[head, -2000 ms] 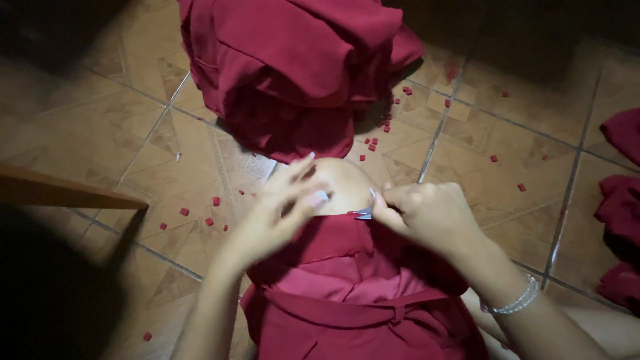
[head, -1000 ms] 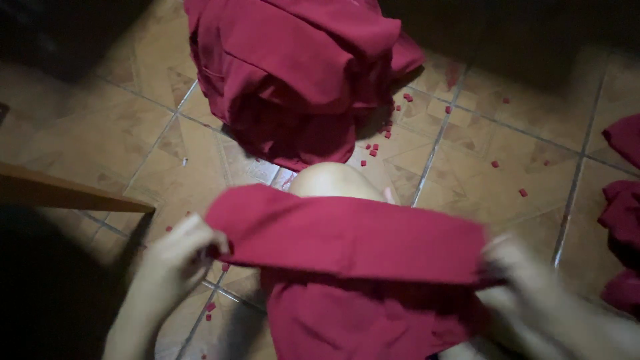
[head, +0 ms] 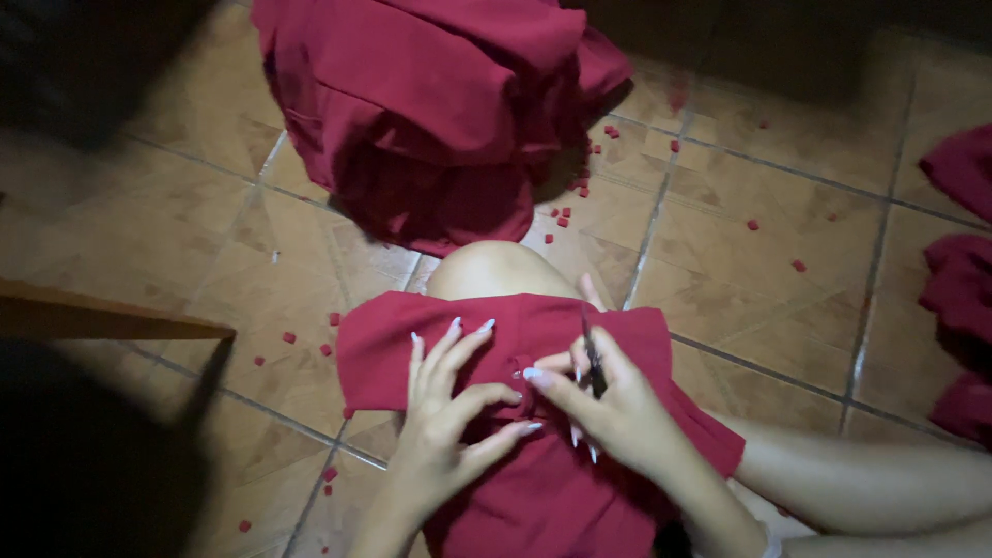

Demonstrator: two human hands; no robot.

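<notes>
A dark red fabric garment (head: pixel 496 333) lies across the wearer's bent knee, its waistband-like strip spread sideways. My left hand (head: pixel 453 411) rests on it with the fingers spread, thumb and index fingertips at a small fabric loop (head: pixel 521 368). My right hand (head: pixel 604 387) is on the loop's other side, its thumb near a small shiny spot there. Between its fingers it holds a small dark pointed tool (head: pixel 594 360), perhaps thread snips; the kind is not clear. Part of the right hand's grip is hidden.
A heap of the same red fabric (head: pixel 434 116) lies on the tiled floor (head: pixel 744 310) beyond the knee. More red pieces (head: pixel 961 279) lie at the right edge. Small red scraps (head: pixel 563 222) are scattered about. A wooden furniture leg (head: pixel 116 314) juts in from the left.
The strip, held up at both ends a second ago, now lies over the knee. Both hands have moved inward to its middle. The dark tool now shows in my right hand.
</notes>
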